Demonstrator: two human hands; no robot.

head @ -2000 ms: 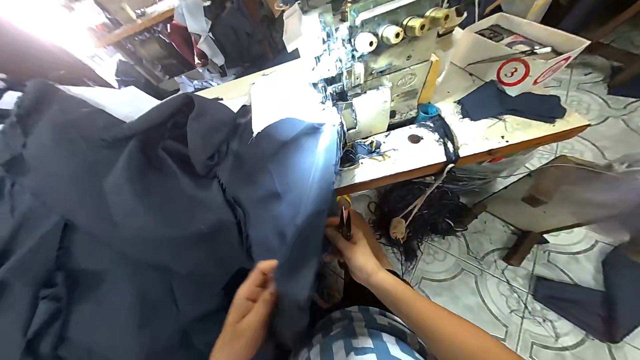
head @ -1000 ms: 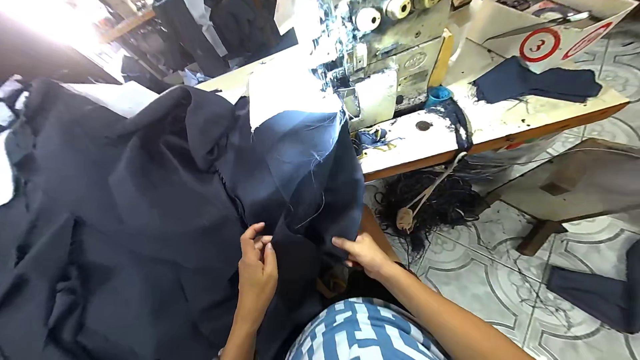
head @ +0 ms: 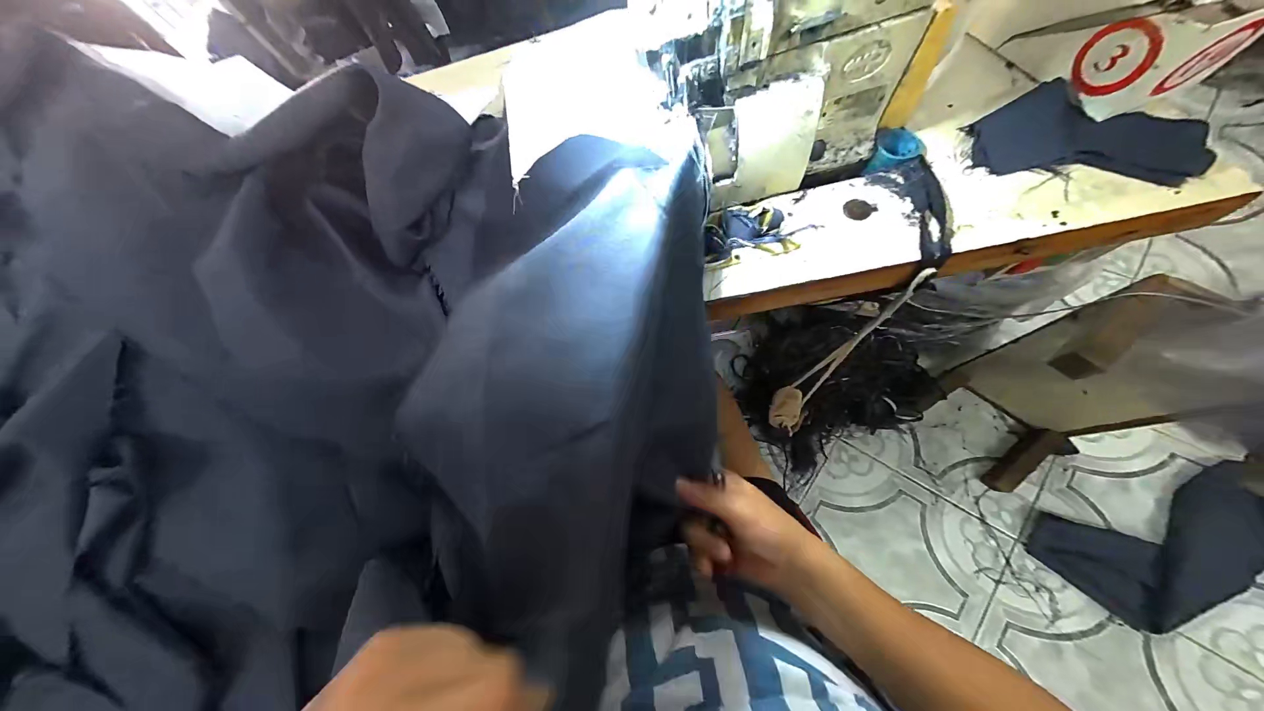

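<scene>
Dark blue-grey fabric [head: 533, 346] spreads over the left half of the view, its upper right part running up to the lit needle area of a sewing machine [head: 780, 109]. Low in the middle, my left hand [head: 434, 671] is motion-blurred over the cloth; whether it pinches the fabric is unclear. At the cloth's right edge, close to my lap, is my right hand [head: 741, 528], its fingers curled round a small dark object that cannot be made out.
The wooden machine table [head: 829, 242] bears thread scraps [head: 750, 227], a blue cup-like holder [head: 897, 148] and dark fabric pieces [head: 1086, 138] beside a white box [head: 1165, 59]. Below hang a cord with a tan knob [head: 787, 407] and dark thread waste [head: 839, 365]. Folded cloth [head: 1165, 553] lies on the tiled floor.
My right hand has let go of the cloth edge it held one second ago and is now curled beside it. My left hand has moved down, toward the bottom of the view.
</scene>
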